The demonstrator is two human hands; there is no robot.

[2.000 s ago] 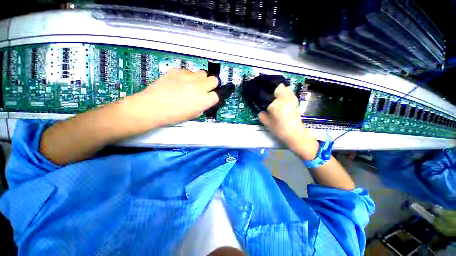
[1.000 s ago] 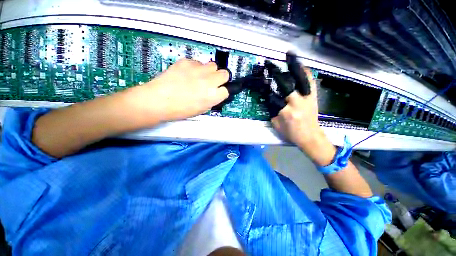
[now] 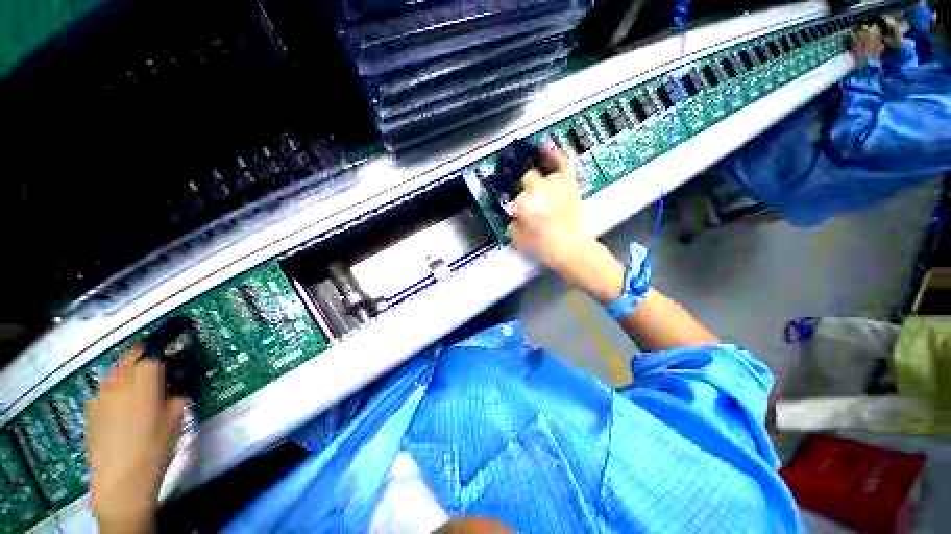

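Observation:
Green circuit boards (image 3: 255, 318) lie in the conveyor channel on the left, and more boards (image 3: 615, 156) with dark upright blocks run off to the upper right. My left hand (image 3: 141, 417), with black finger covers, is over the left boards; its fingertips are dark and blurred, so I cannot tell if it holds anything. My right hand (image 3: 547, 203), also with black finger covers and a blue wrist strap (image 3: 632, 282), is at the near end of the right boards. Its fingers are bent down on the board; what is between them is hidden.
An open gap (image 3: 407, 261) in the channel shows metal parts between the boards. Stacked ridged trays (image 3: 459, 73) stand beyond the conveyor, with a dark component tray (image 3: 240, 198) at left. Another person (image 3: 855, 125) works at upper right. A red bag-like item (image 3: 855, 480) lies lower right.
The view has swung to the right. My hands have moved far apart: left over the left boards, right onto the boards beyond the gap.

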